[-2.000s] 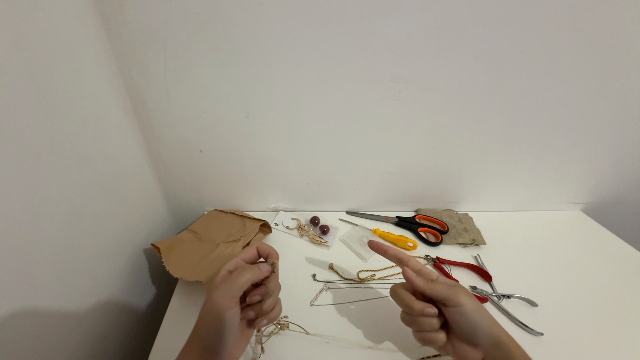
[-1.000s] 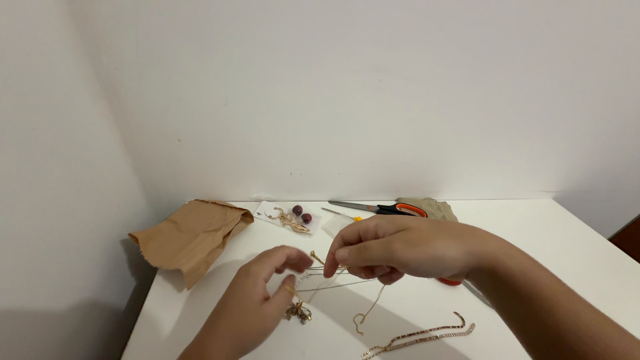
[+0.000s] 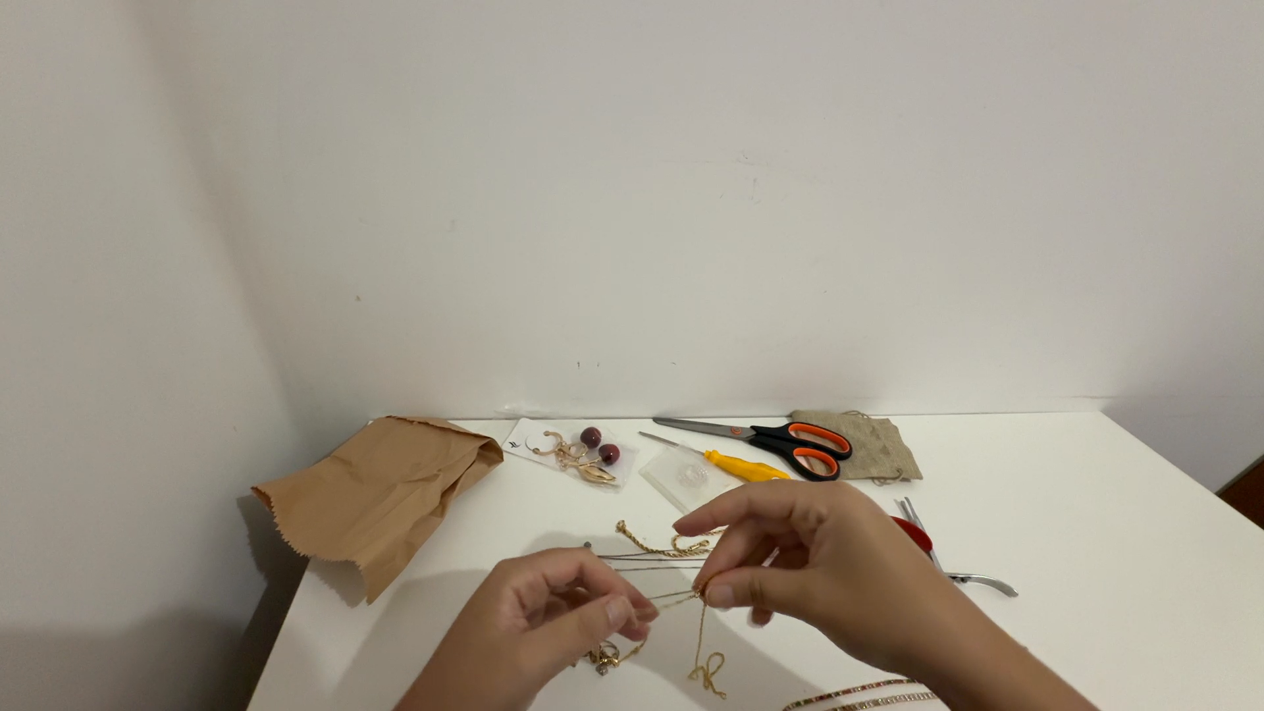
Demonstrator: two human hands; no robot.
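Note:
My left hand (image 3: 553,617) and my right hand (image 3: 800,568) are close together above the near part of the white table. A fine gold chain (image 3: 702,632) is pinched between my right thumb and finger, and its looped end hangs down. A short length of it runs across to my left fingertips, which are closed on it. Below my left hand is a small cluster of gold jewelry (image 3: 604,656), partly hidden. Behind the hands lie a gold rope chain (image 3: 647,541) and several thin dark rods or strands (image 3: 632,568); I cannot tell which.
Farther back are a brown paper bag (image 3: 385,489), earrings with dark red beads (image 3: 591,454), a yellow-handled tool (image 3: 746,467), scissors (image 3: 790,442) and a burlap pouch (image 3: 869,446). Metal-jawed pliers (image 3: 983,581) are partly behind my right arm. Flat link chains (image 3: 869,694) lie at the near edge.
Two seconds ago my hands were apart, with my right index finger extended. Now they are close together at the fine chain. One second ago my right hand was palm-down over the strands.

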